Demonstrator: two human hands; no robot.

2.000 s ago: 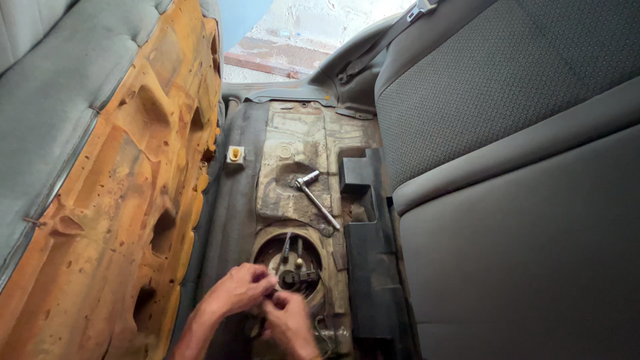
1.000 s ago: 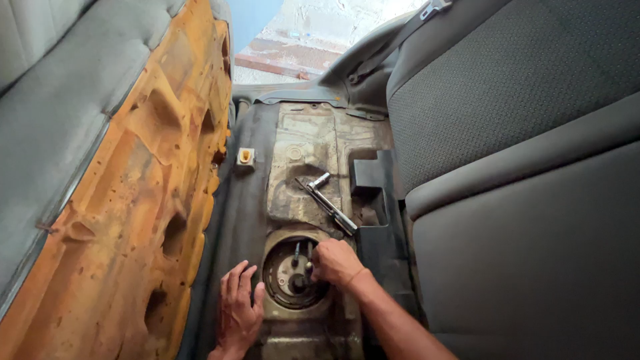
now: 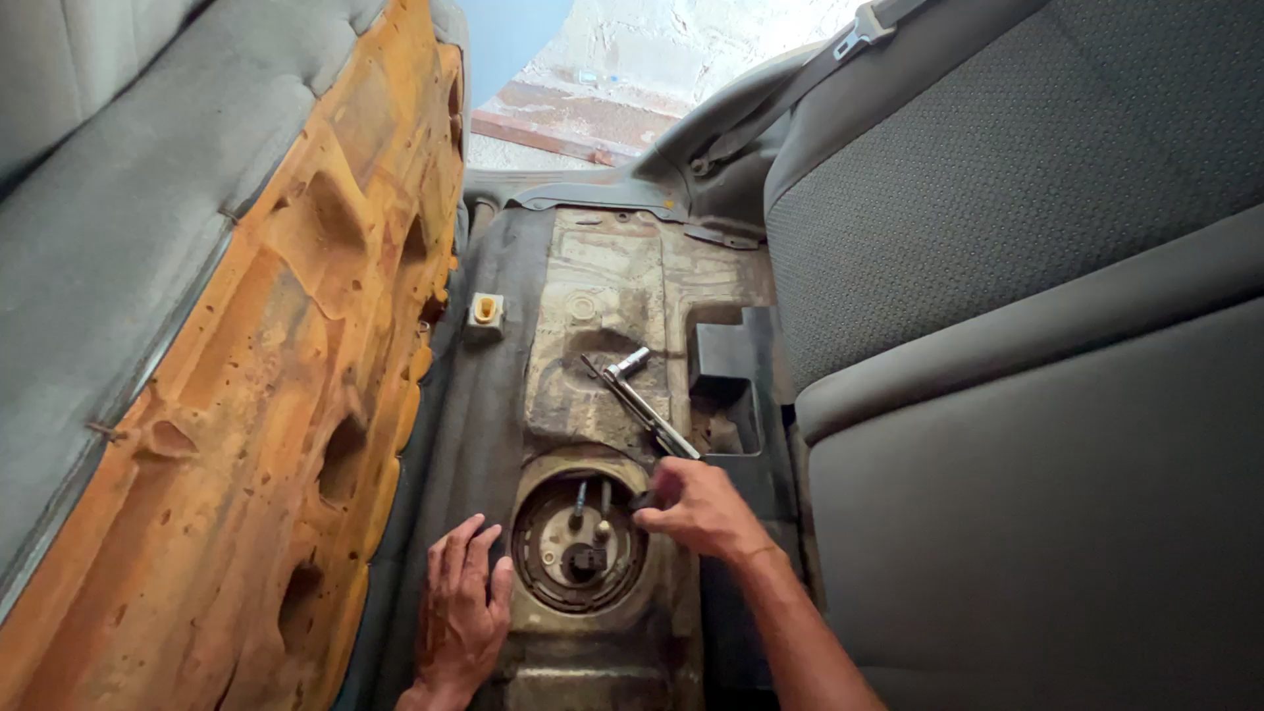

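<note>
My right hand (image 3: 703, 506) is closed around a small dark object (image 3: 647, 499) at the right rim of a round opening in the car's floor pan. Inside the opening lies a fuel pump module's round metal top (image 3: 561, 538), with hose fittings (image 3: 604, 513) and a black electrical connector (image 3: 585, 561). My left hand (image 3: 464, 602) rests left of the opening, fingers apart, holding nothing. Just beyond the right hand, a ratchet wrench with a socket (image 3: 632, 363) lies on the floor pan, and a second slim tool (image 3: 604, 375) lies alongside it.
An upturned seat cushion with orange foam (image 3: 326, 296) stands at left. The grey seat backrest (image 3: 1027, 296) fills the right. A black plastic tray (image 3: 731, 351) lies beside the floor pan (image 3: 602, 267). A white bracket with a yellow insert (image 3: 486, 312) sits at left, and a seat belt buckle (image 3: 861, 32) hangs above.
My hands, together over the opening at first, have moved apart, the left to its left side and the right to its right rim. A slim tool now lies by the ratchet.
</note>
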